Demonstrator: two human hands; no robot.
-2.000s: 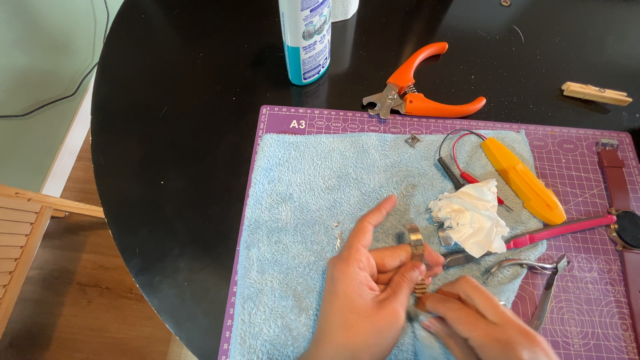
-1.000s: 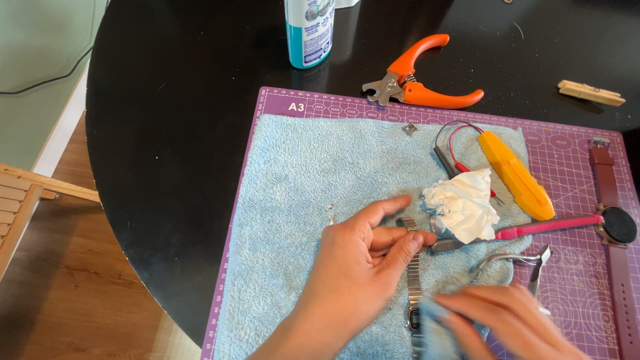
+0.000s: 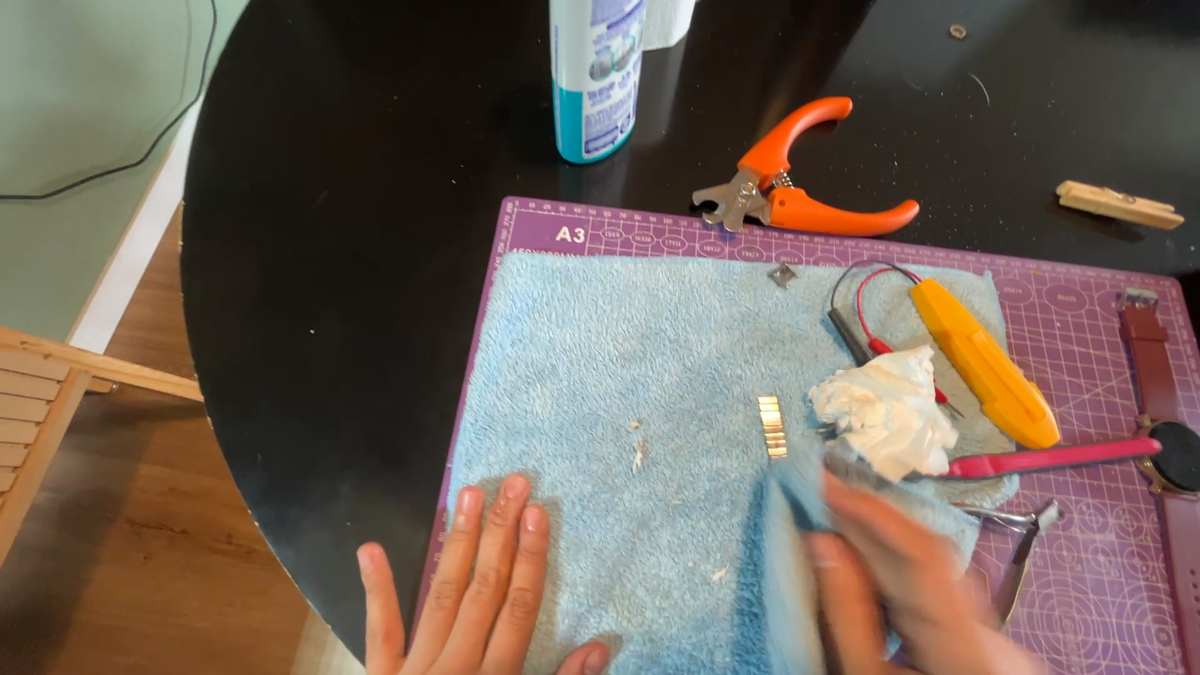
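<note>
My left hand [image 3: 487, 591] lies flat with fingers spread on the lower left of a light blue towel [image 3: 600, 347]. My right hand [image 3: 909, 572], blurred, grips a folded-up part of that towel at the lower right. Just beyond the fold, a short section of metal watch band [image 3: 772, 427] shows on the towel; the fold hides the rest. Right of the band lies crumpled white tissue [image 3: 886, 412], partly over a pink-handled tool [image 3: 1050, 457]. A yellow tester [image 3: 984, 366] with red and black leads is behind it.
Orange-handled clippers [image 3: 797, 183] and a white and teal bottle [image 3: 597, 84] stand beyond the purple cutting mat [image 3: 1078, 309]. A wooden clothespin [image 3: 1118, 204] lies at the right. Metal nippers [image 3: 1027, 553] and a brown-strapped watch [image 3: 1172, 459] are on the mat's right side.
My left hand has let go of the metal watch band and moved left, flat onto the towel. The band is now mostly covered by the towel fold at my right hand.
</note>
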